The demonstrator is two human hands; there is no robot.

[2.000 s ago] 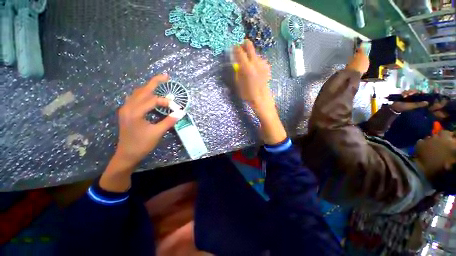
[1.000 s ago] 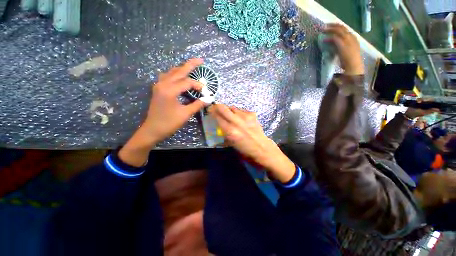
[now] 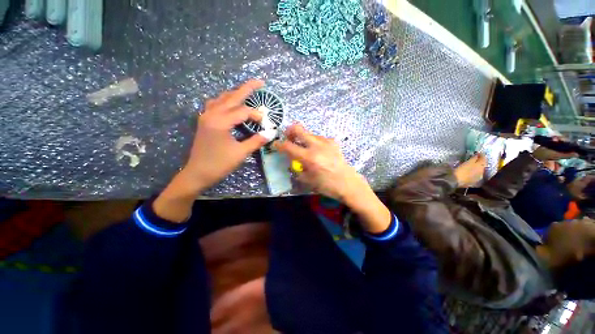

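A handheld fan lies on the bubble wrap near the bench's front edge, its round spoked head away from me and its pale handle towards me. My left hand grips the fan head, with white coverings on the fingertips. My right hand is at the neck, fingers pinched together. A yellow spot of a hand tool shows in my right fist. The tool's tip and any small part at the neck are hidden by my fingers.
A heap of teal plastic parts lies at the back, beside a pile of dark metallic parts. Waiting fans are at the far left. Tape scraps lie on the left. A neighbouring worker's sleeve and a black bench device are at right.
My right hand has come from the parts heap to the fan's neck and stays there, shifting slightly. The neighbour's arm has drawn back, and the fan on the right is gone from its place.
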